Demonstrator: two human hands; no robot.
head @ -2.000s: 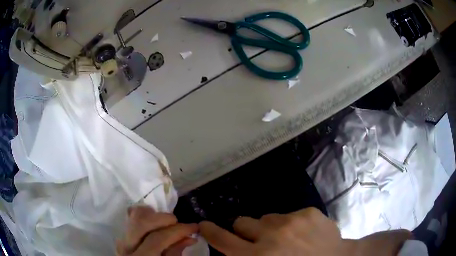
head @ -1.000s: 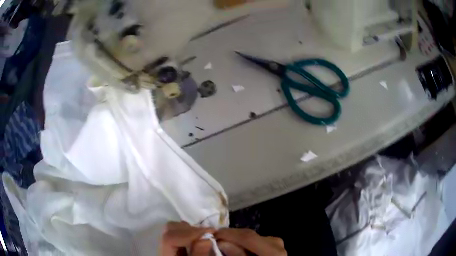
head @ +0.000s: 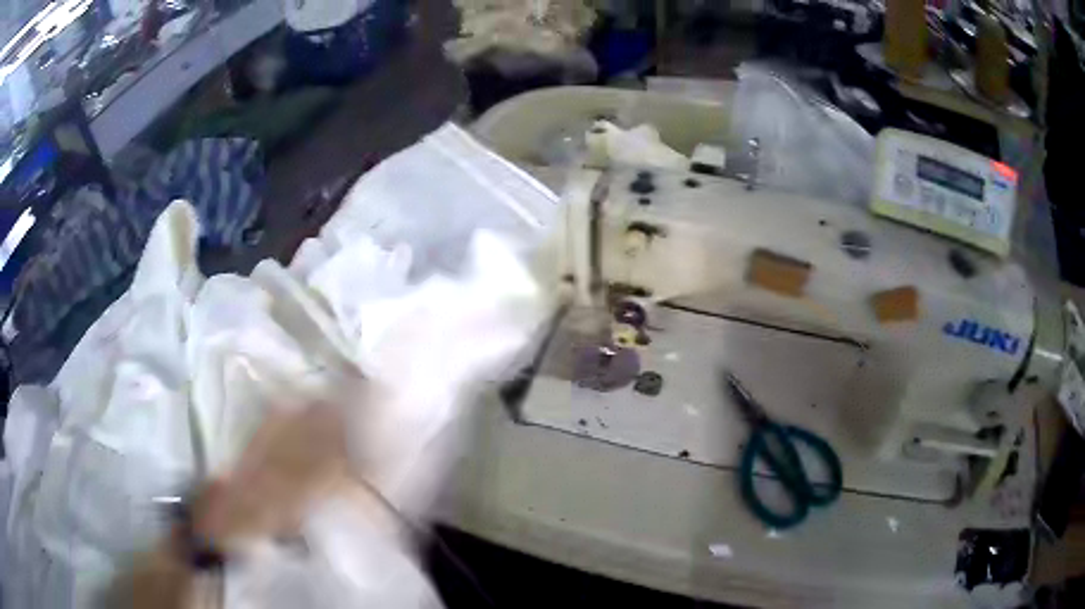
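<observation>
The white garment (head: 440,321) lies bunched over the left side of the machine bed and spills off its left and front edges. It reaches up beside the needle area of the cream sewing machine head (head: 738,256). My left hand (head: 280,470) is strongly blurred, over the garment at the lower left; its arm enters from the bottom left corner. I cannot tell whether its fingers grip the cloth. My right hand is not in view. The shears with teal handles (head: 785,470) lie on the bed right of the needle plate, blades pointing up and left.
A control panel (head: 946,190) stands on top of the machine at the right. Small brown blocks (head: 779,272) are stuck to the head. White scraps (head: 721,551) lie on the bed near its front edge. Striped cloth (head: 214,190) and a clear plastic bag (head: 797,125) are farther back.
The view has swung up and left, showing more of the machine and room. My hands were together at the garment's edge; now only my left shows, apart and over the cloth.
</observation>
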